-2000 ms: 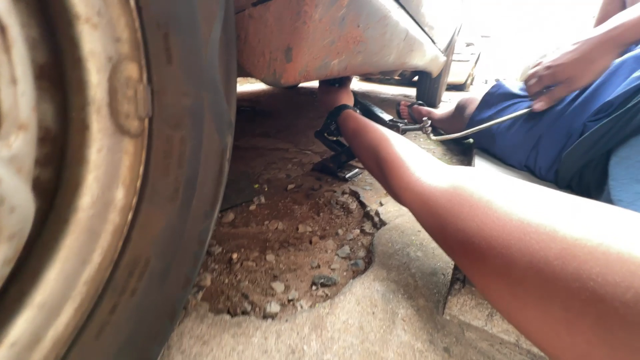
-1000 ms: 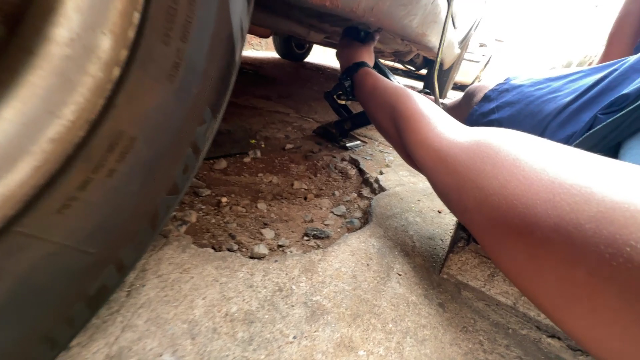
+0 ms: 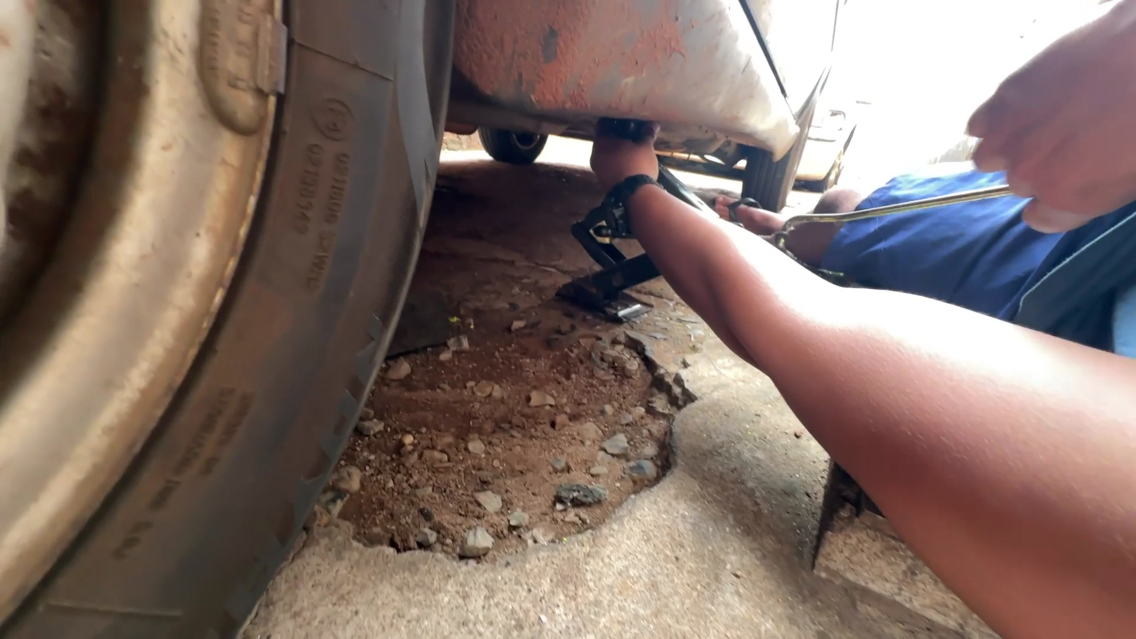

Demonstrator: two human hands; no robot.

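My left hand (image 3: 621,158), with a dark band at the wrist, grips the top of a black scissor jack (image 3: 612,280) beneath the car's rusty, worn sill (image 3: 621,53). The hand's fingers are partly hidden at the sill. At upper right, my right hand (image 3: 1061,120) is closed around the end of a thin metal crank rod (image 3: 896,209). The rod slants down left to a hooked joint beside my left forearm, which covers part of the jack. The jack's base rests on rough ground.
A large tyre (image 3: 355,177) with a rusty rim fills the left side. Broken concrete (image 3: 728,461) borders a pit of soil and stones (image 3: 524,426). A sandalled foot (image 3: 750,216) and blue clothing (image 3: 941,235) lie to the right. Another wheel (image 3: 512,145) stands behind.
The rod stood nearly upright one second ago and now slants toward the right. My right hand has come back into view on it. My left hand remains at the jack's top.
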